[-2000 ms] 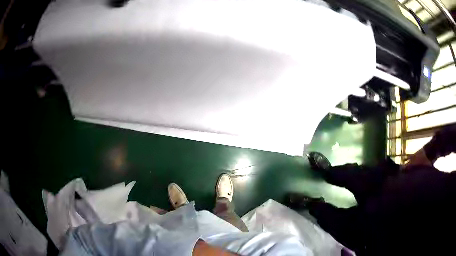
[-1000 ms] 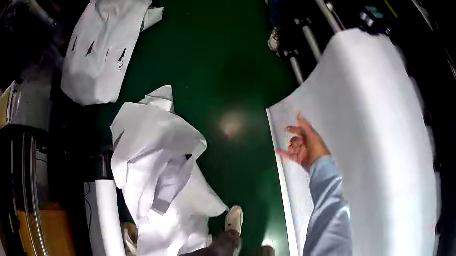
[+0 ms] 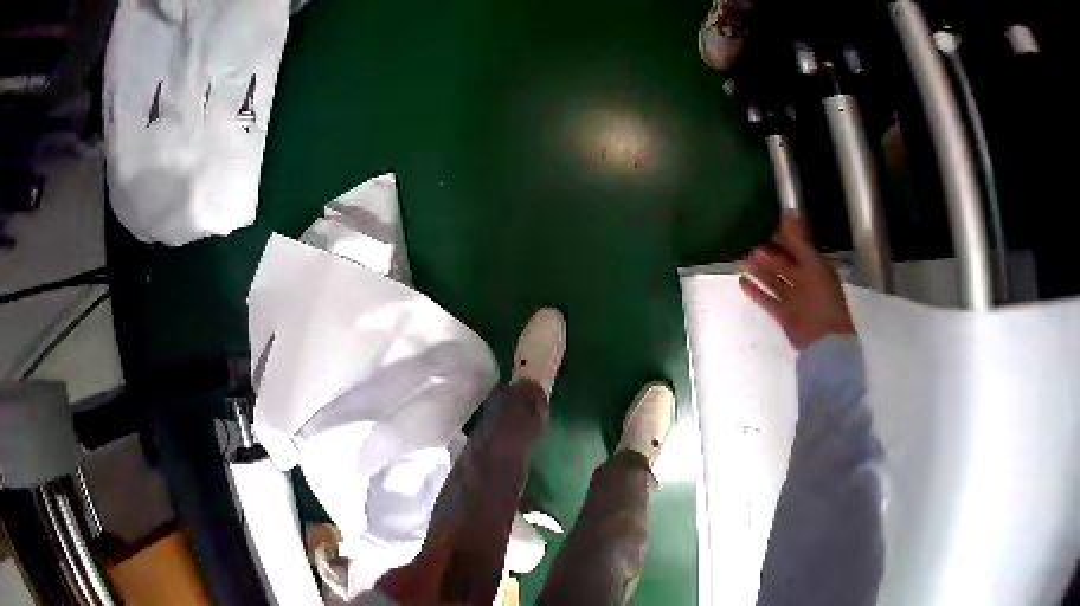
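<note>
White plotter paper [image 3: 746, 414] hangs over the right side, with faint thin marks near its straight left edge. My right hand [image 3: 808, 284], in a light blue sleeve, is over the paper's upper edge, near the end of a silver bar. Its fingers are apart and partly curled, with nothing visible in them. Whether it touches the paper I cannot tell. My left hand [image 3: 417, 578] is at the bottom edge beside my left leg, partly cut off and dim; its fingers cannot be made out.
Crumpled white paper [image 3: 355, 343] lies left of my feet. A white bundle with dark slits [image 3: 190, 130] lies at the upper left. Silver bars [image 3: 855, 178] are at the upper right. Another person's shoe [image 3: 722, 36] is at the top. A white roll [image 3: 270, 521] and machine parts are at the lower left.
The view swung from the plotter's front to the floor and its end. My right hand came into view and moved up to the paper's upper edge. My feet are apart and more visible.
</note>
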